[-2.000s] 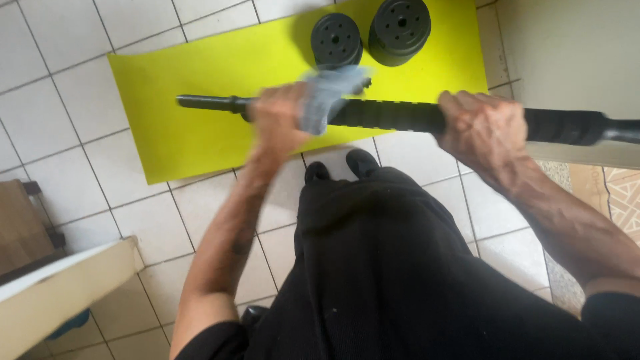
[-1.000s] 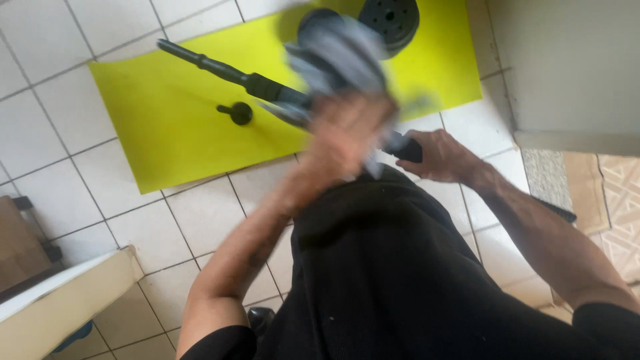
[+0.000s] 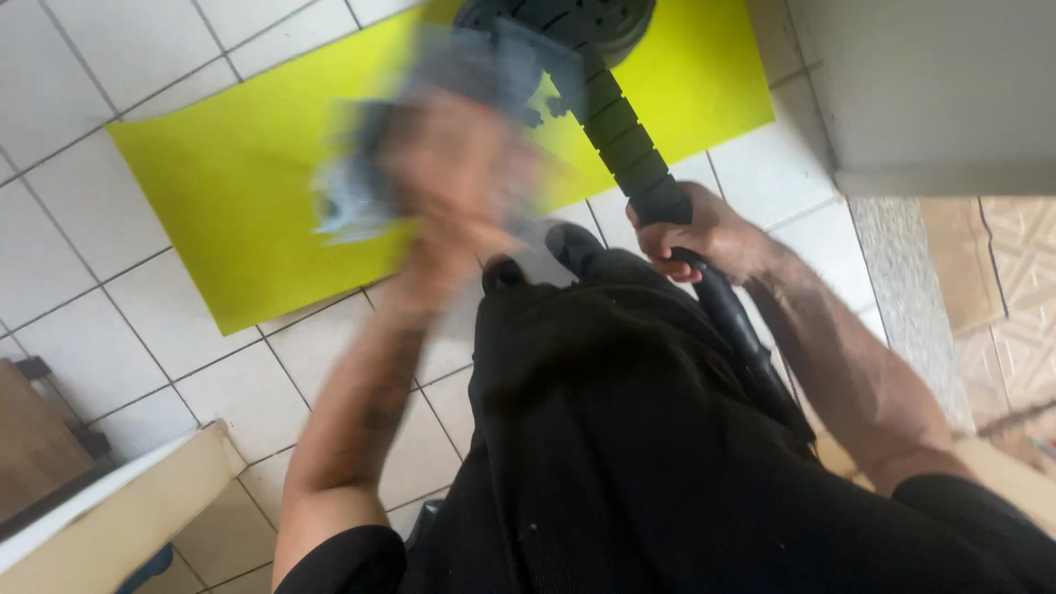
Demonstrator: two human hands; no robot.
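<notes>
My right hand [image 3: 697, 231] is closed around a long black bar [image 3: 631, 148] with a segmented grip, which slants from the upper middle down beside my right thigh. Blurred by motion, my left hand [image 3: 462, 165] holds a grey-blue cloth [image 3: 355, 194] left of the bar, over a yellow-green mat [image 3: 206, 181]. Whether the cloth touches the bar cannot be told. Black weight plates [image 3: 623, 29] lie at the top of the mat, partly behind the bar and cloth. Small dark knobs [image 3: 558, 106] show next to the bar.
White floor tiles [image 3: 247, 396] surround the mat. A pale panel [image 3: 932, 91] stands at the upper right, and a cream-edged board [image 3: 165, 487] juts in at the lower left near a brown wooden piece [image 3: 33, 429]. My dark shoes [image 3: 503, 272] are at the mat's near edge.
The bar lay nearly level across the mat with both hands at it; now it slopes steeply, its lower end by my right leg. The cloth has moved left since one second ago.
</notes>
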